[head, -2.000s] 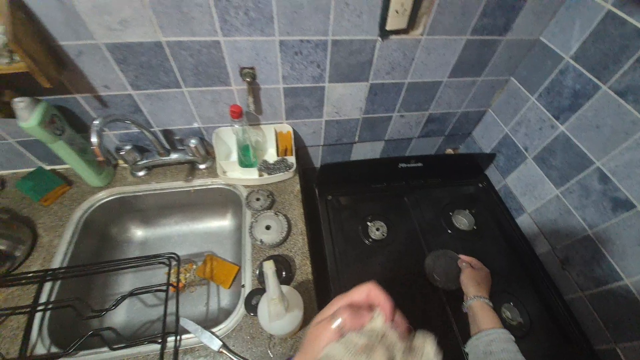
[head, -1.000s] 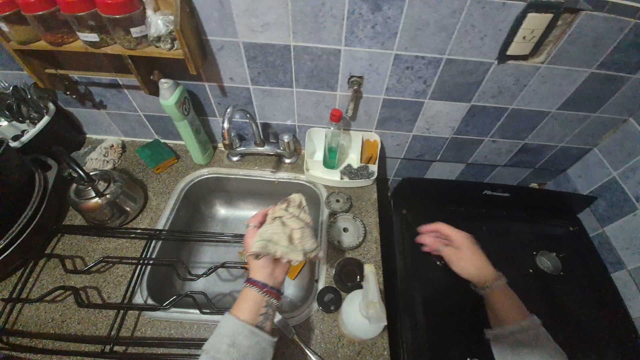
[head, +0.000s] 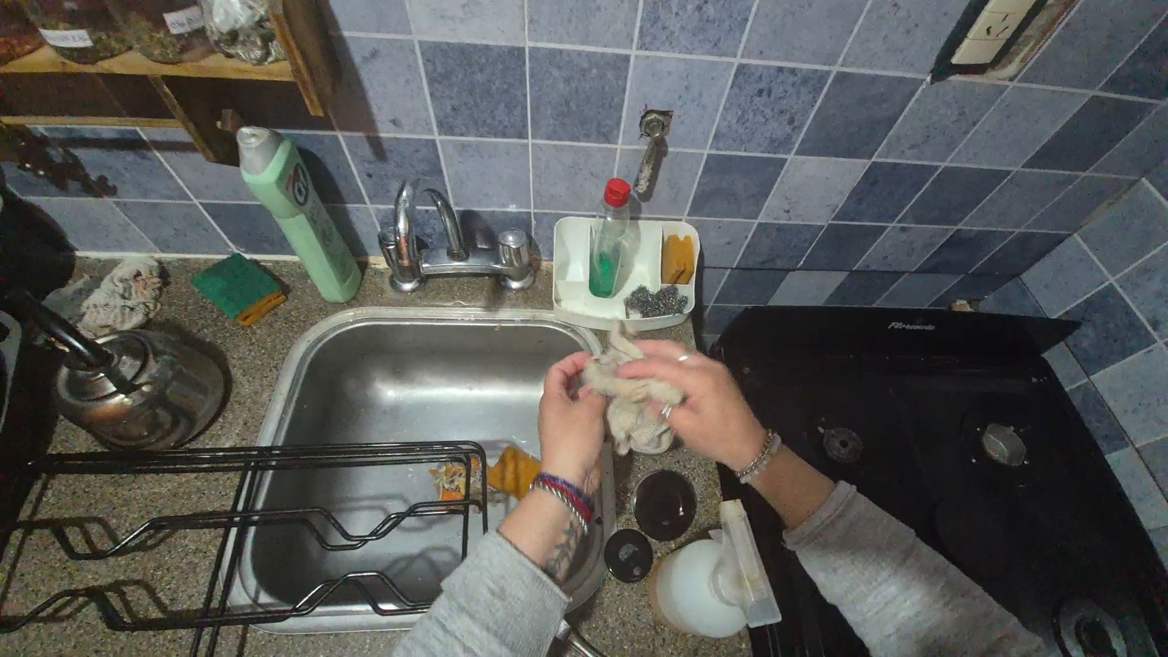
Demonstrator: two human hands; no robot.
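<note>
A crumpled beige cloth [head: 639, 411] is held between both hands above the right rim of the stainless steel sink [head: 315, 365]. My left hand [head: 570, 424] pinches its left side with thumb and fingers. Over its right side, my right hand [head: 698, 397] has its fingers closed on the fabric. Just below the hands on the counter lie a large dark burner cap [head: 664, 505] and a smaller one [head: 629, 555]. Beside them stands a white spray bottle [head: 701, 589]. The black stove [head: 912, 392] is right of the hands.
Black pan grates [head: 365, 447] lie across the sink's left and front. A yellow cloth [head: 514, 472] is in the basin. Behind are the faucet [head: 456, 260], a green cleaner bottle [head: 306, 224], a sponge [head: 239, 287] and a white caddy [head: 570, 274]. A kettle [head: 141, 392] stands left.
My right hand has moved left from over the stove and now grips the cloth with my left hand. One second ago only my left hand held the cloth, over the sink.
</note>
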